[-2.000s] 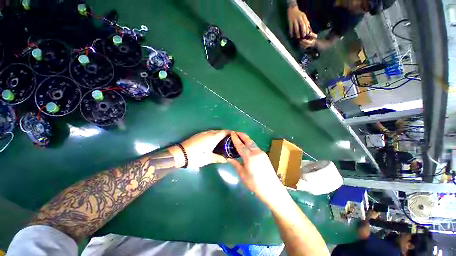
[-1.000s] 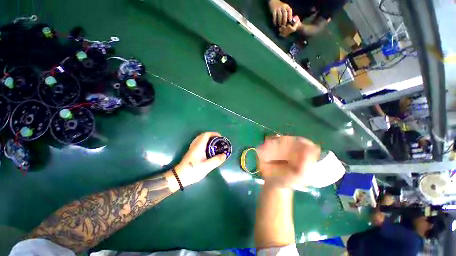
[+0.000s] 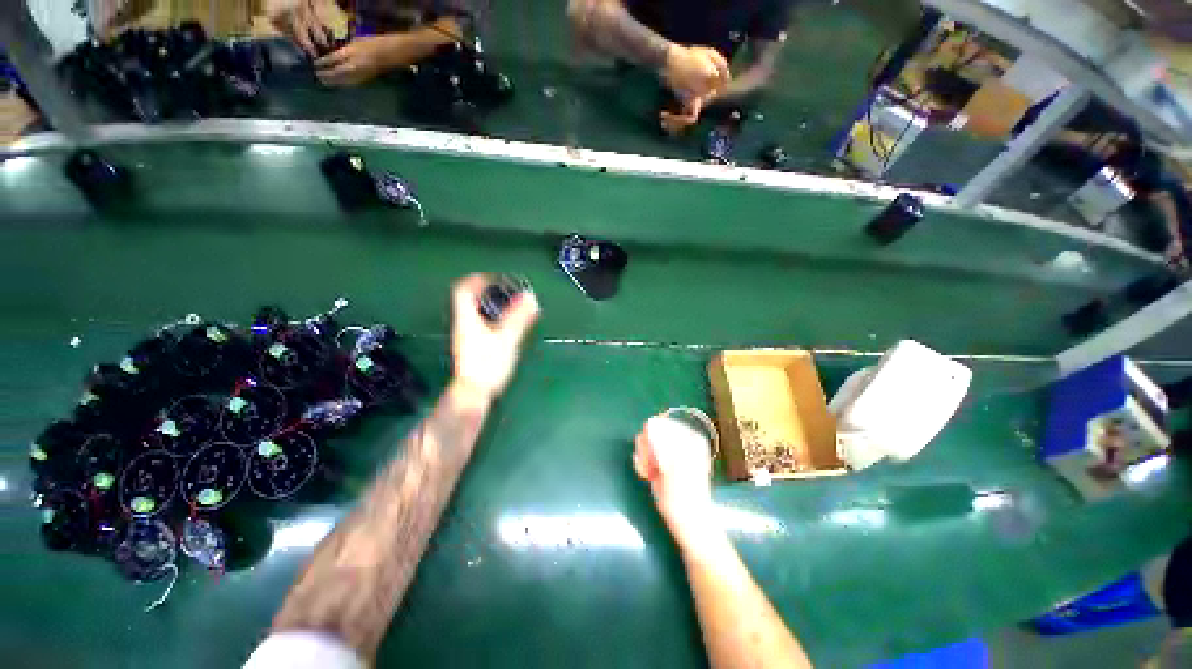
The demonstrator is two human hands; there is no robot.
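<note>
My left hand (image 3: 486,342) is stretched out over the green bench and holds a small black cylindrical housing (image 3: 497,302) by its sides, open face up. My right hand (image 3: 673,457) is partly closed at the tan tape roll (image 3: 703,421), left of the carton; the fingers are partly hidden, and I cannot tell whether it grips the roll. A dark unit with a green dot and wires (image 3: 595,265) lies beyond my left hand. The brown parts carton (image 3: 782,405) holds many tiny coppery bits.
A pile of dark units (image 3: 216,451) with green dots fills the left. A white plastic container (image 3: 909,403) leans beside the carton. A blue-and-white box (image 3: 1105,425) stands at right. A metal rail (image 3: 575,156) crosses the bench. More black units stand near it. People's hands (image 3: 693,79) work opposite.
The view has turned, bringing more of the far bench into sight. My left hand has moved the housing outward across the bench. My right hand has come down from the carton to the tape roll.
</note>
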